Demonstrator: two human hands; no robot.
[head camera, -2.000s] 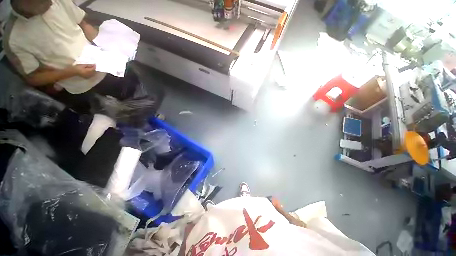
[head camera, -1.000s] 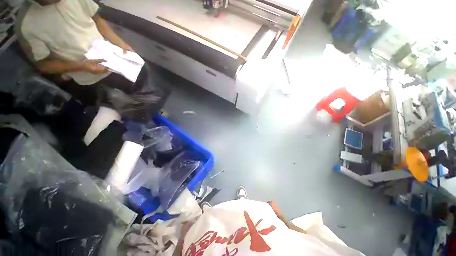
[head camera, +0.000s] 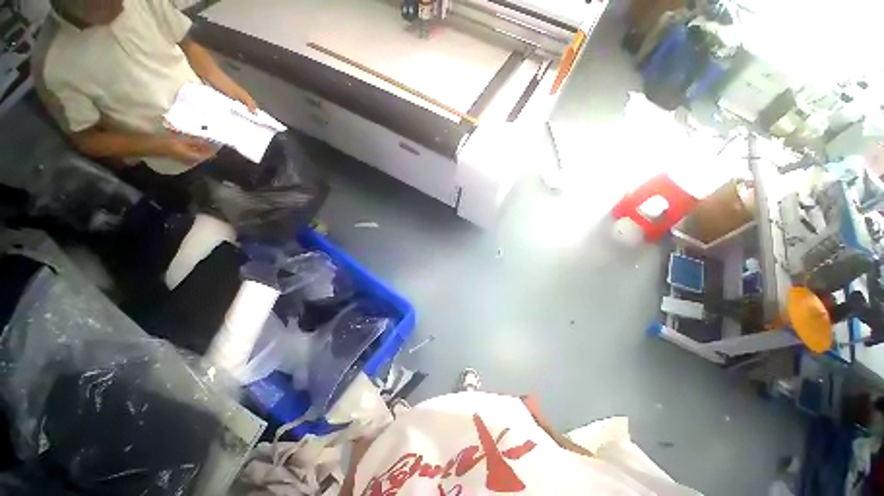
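Note:
Neither of my hands is in view. Part of an arm shows beside my white shirt or apron with red lettering at the bottom. Nearest in front of me, at the lower left, is a large clear plastic bag with black goods in it. A blue plastic crate holds clear film and dark goods. A white roll leans at the crate's left side. Cream offcuts lie below the crate.
A seated person holds white paper sheets at the upper left. A white flatbed cutting machine stands behind. A red stool or box is on the grey floor. A bench with an orange disc stands at right.
The view has shifted slightly, so the crate and machine sit a little differently in the picture. The seated person has lowered the paper sheets and moved a hand beneath them.

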